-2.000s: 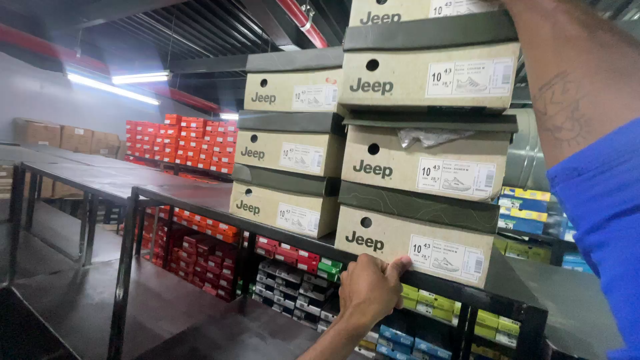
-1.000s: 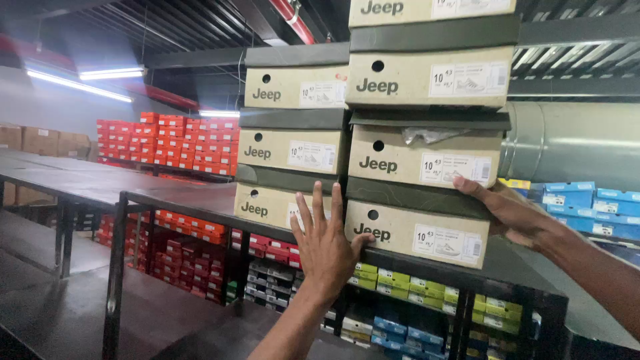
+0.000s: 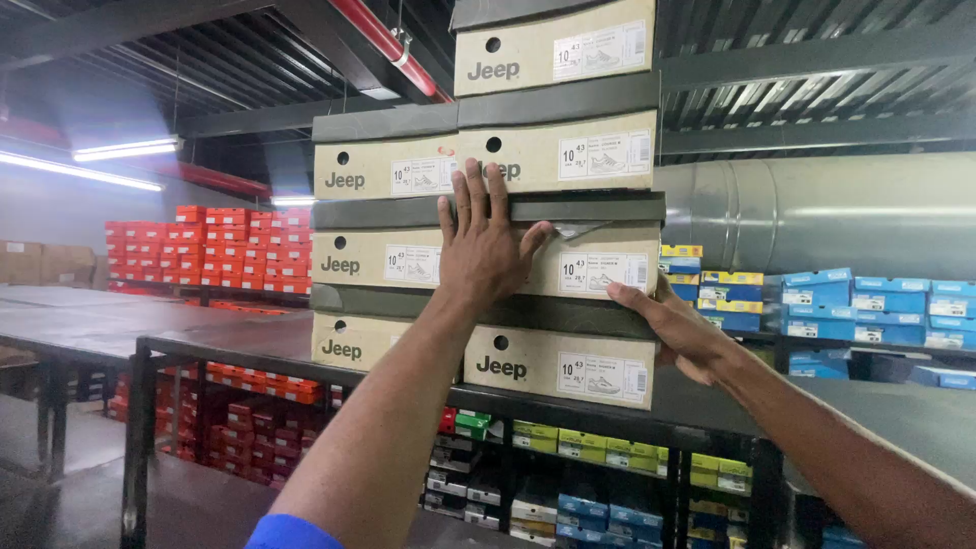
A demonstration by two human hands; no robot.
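Two stacks of Jeep shoeboxes, beige with dark lids, stand side by side on a black metal shelf (image 3: 579,415). My left hand (image 3: 488,236) lies with spread fingers on the front of the right stack, over a middle box (image 3: 534,267) and reaching up to the box above (image 3: 534,152). My right hand (image 3: 679,324) is at the right edge of that middle box, thumb on its label and the other fingers partly hidden behind its side. Clear plastic (image 3: 576,229) pokes out from under its lid. The left stack (image 3: 358,168) touches the right one.
Orange-red shoeboxes (image 3: 229,248) are piled at the back left. Blue boxes (image 3: 854,301) stand on shelving at the right, below a large metal duct (image 3: 854,206). Yellow-green boxes (image 3: 602,450) sit on a lower shelf. A dark shelf top (image 3: 252,354) extends to the left.
My left hand has moved up from the lower boxes to the middle of the right stack. My right hand remains at the right side of the middle box. The right stack now sits closer against the left one.
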